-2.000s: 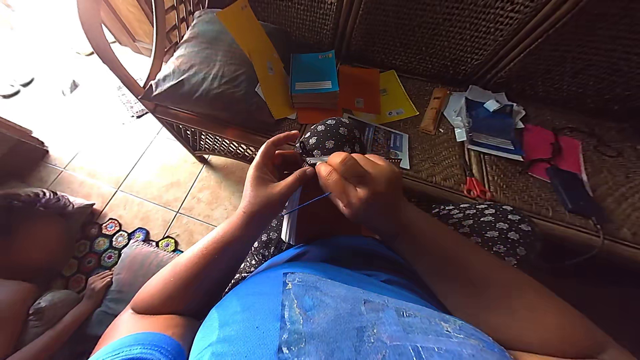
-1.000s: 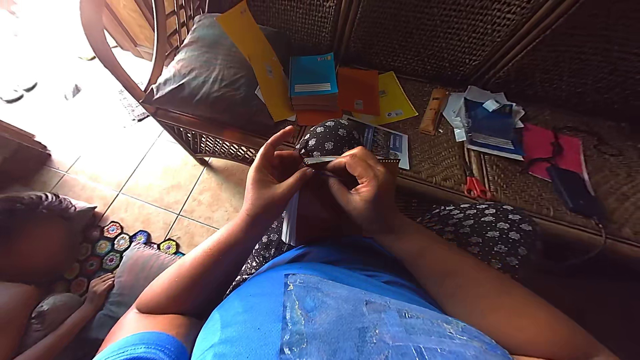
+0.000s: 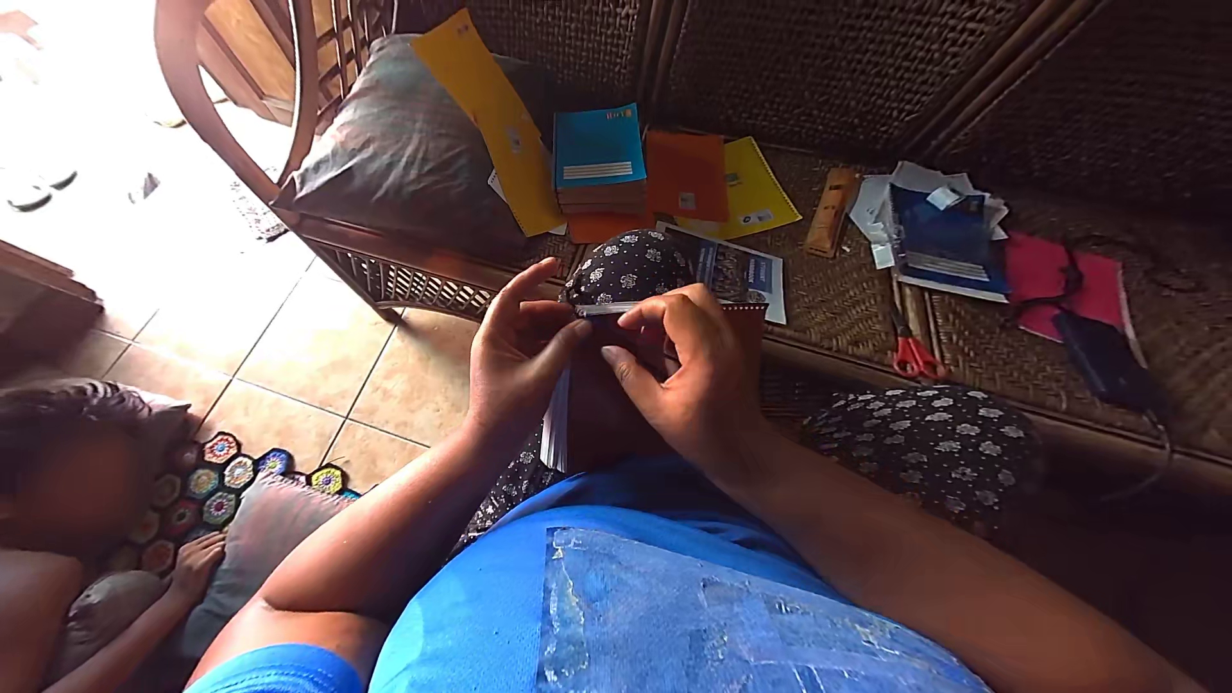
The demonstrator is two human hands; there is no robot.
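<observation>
A dark reddish notebook (image 3: 616,414) lies across my lap, its white page edges showing at the left and small holes along its far edge. My left hand (image 3: 529,351) pinches its far left corner between thumb and a finger, with the index finger raised. My right hand (image 3: 688,371) is over the far edge; its thumb and index finger are apart, and nothing shows between them. A narrow white strip (image 3: 606,309) runs along that edge between my hands. My knee in black flowered cloth (image 3: 630,265) is just beyond it.
On the wicker bench (image 3: 828,308) are a stack of blue-topped notebooks (image 3: 599,144), orange and yellow notebooks, papers, red-handled scissors (image 3: 914,356), a pink folder (image 3: 1097,284) and a black case (image 3: 1107,361). A cushion (image 3: 395,154) rests at its left end. Another person (image 3: 67,500) is at the lower left.
My right thumb and index finger have parted. A blue strand that ran below my hands two seconds ago no longer shows. My left hand stays at the notebook's corner.
</observation>
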